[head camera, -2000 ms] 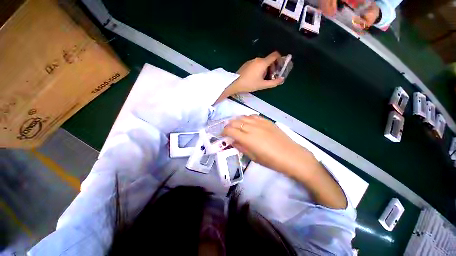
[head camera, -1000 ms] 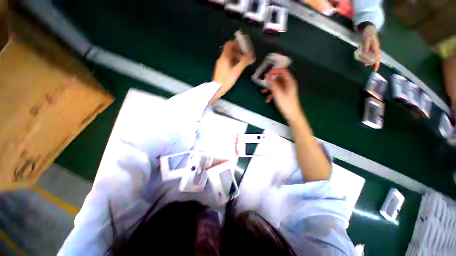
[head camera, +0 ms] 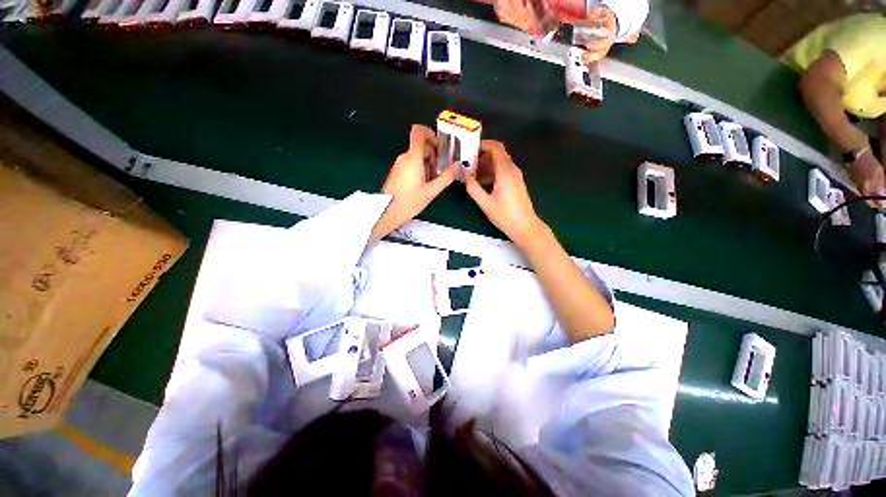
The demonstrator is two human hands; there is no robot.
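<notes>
A device unit [head camera: 457, 143] with a white case and an orange-red end stands upright between my two hands, over the dark green belt. My left hand [head camera: 418, 178] holds its left side and lower edge. My right hand [head camera: 503, 189] holds its right side and lower corner. Several white front covers [head camera: 416, 367] lie loose and partly overlapping on the white sheets [head camera: 228, 262] close to my body. One more white cover [head camera: 455, 290] lies farther forward, across the gap between the sheets.
Units [head camera: 443, 54] line the belt's far side; one unit [head camera: 657, 189] lies mid-belt. A large carton [head camera: 78, 291] is at left. Stacked covers [head camera: 843, 408] and a single cover [head camera: 753, 366] are at right. An opposite worker's hand [head camera: 595, 34] and another worker's arm [head camera: 826, 97] reach in.
My hands, apart before with a piece in the left and a unit at the right, are now together on one unit. The view has shifted, showing more units along the far side.
</notes>
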